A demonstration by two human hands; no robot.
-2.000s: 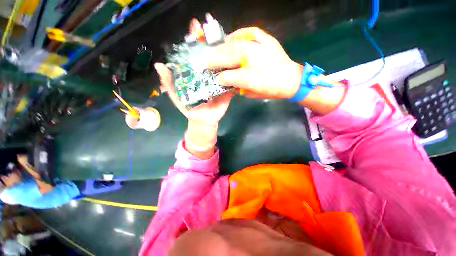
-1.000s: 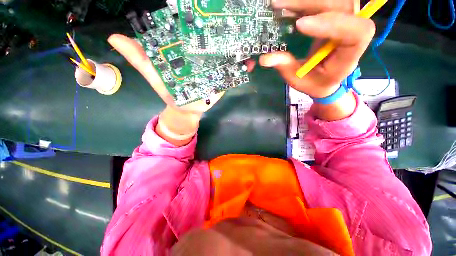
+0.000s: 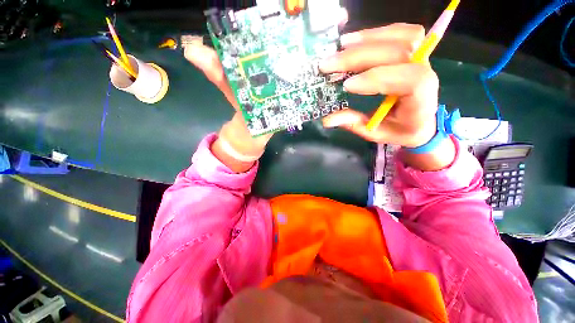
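Observation:
A green circuit board (image 3: 277,72) crowded with parts is held up above the bench, its face towards me. White, silver and orange connectors are on its far edge. My left hand (image 3: 230,107) holds it from behind at its left side; most of the fingers are hidden by the board. My right hand (image 3: 397,85) holds the board's right edge with the fingertips and wears a blue wrist strap (image 3: 435,135). A yellow pencil-like tool (image 3: 429,47) is held slanting between the fingers of my right hand.
A whitish cup (image 3: 144,81) with yellow sticks stands at the left. A calculator (image 3: 504,173) lies by a clipboard with paper (image 3: 386,176) at the right. A blue coiled cord (image 3: 517,44) runs at the far right. White strands (image 3: 561,224) lie at the right bench end.
Two boards or layers spread between the hands a second ago now show as one board. My right hand has moved slightly left and lower. The camera view has shifted from the angle two seconds ago.

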